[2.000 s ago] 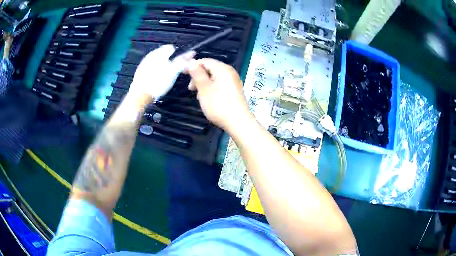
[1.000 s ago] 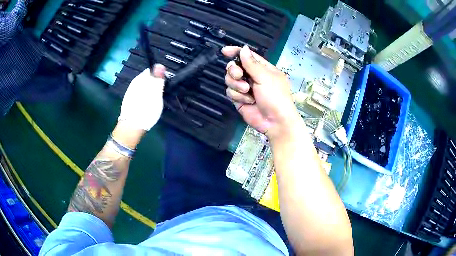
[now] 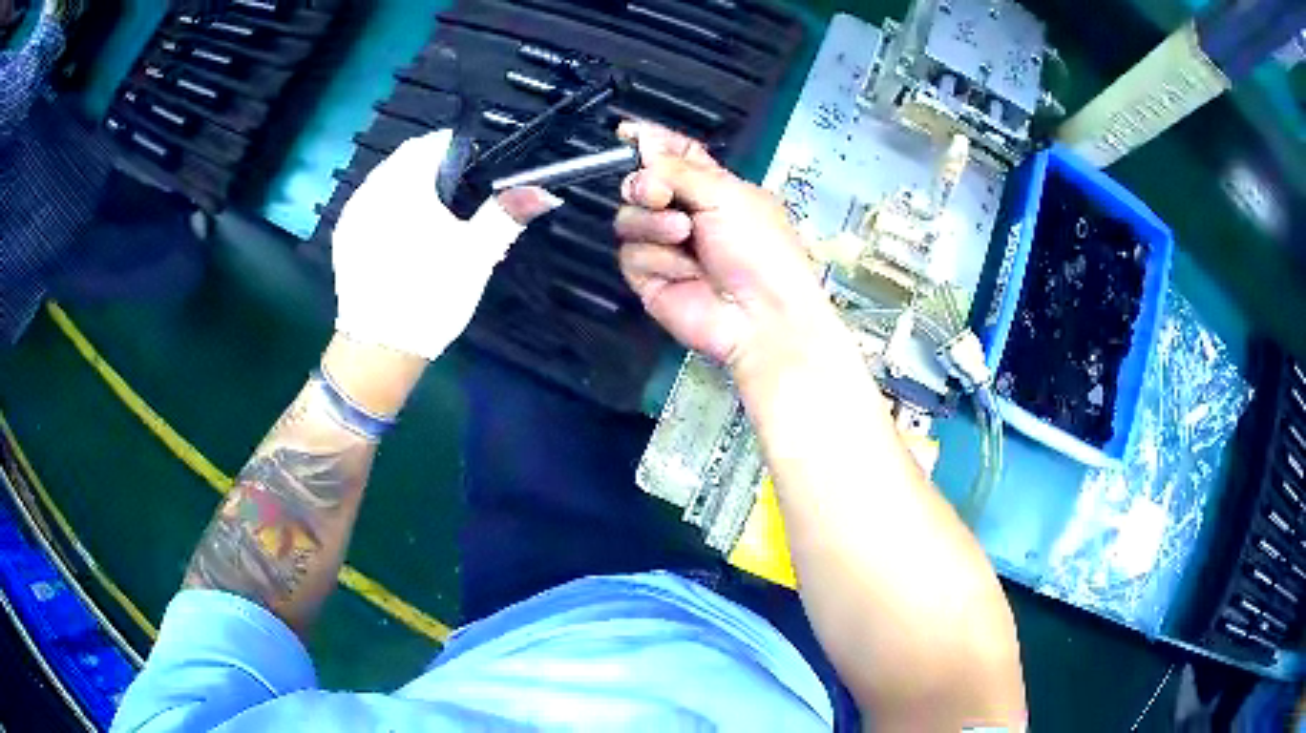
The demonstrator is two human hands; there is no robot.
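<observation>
My left hand (image 3: 416,251), in a white glove, holds a black stick assembly (image 3: 544,122) by its left end above the tray. A silver rod section (image 3: 566,169) of it shows between my hands, with thin black legs splayed above. My bare right hand (image 3: 716,236) pinches the right end of the silver section with thumb and fingers. Whether a small part is also in my right fingers cannot be told. The black ribbed product tray (image 3: 573,344) lies below with several rods in its slots.
The silver-grey assembly jig (image 3: 831,129) with its air hose (image 3: 991,458) stands right of my right hand. The yellow block (image 3: 763,537) is at its near end. Beyond are the blue parts bin (image 3: 1132,387) and clear film (image 3: 1146,530). Another tray (image 3: 215,86) lies left. Someone's sleeve (image 3: 36,158) shows far left.
My right hand has moved slightly left and now grips the silver section. My left hand has turned and opened its thumb outward. The stick's silver section now shows clearly between the hands.
</observation>
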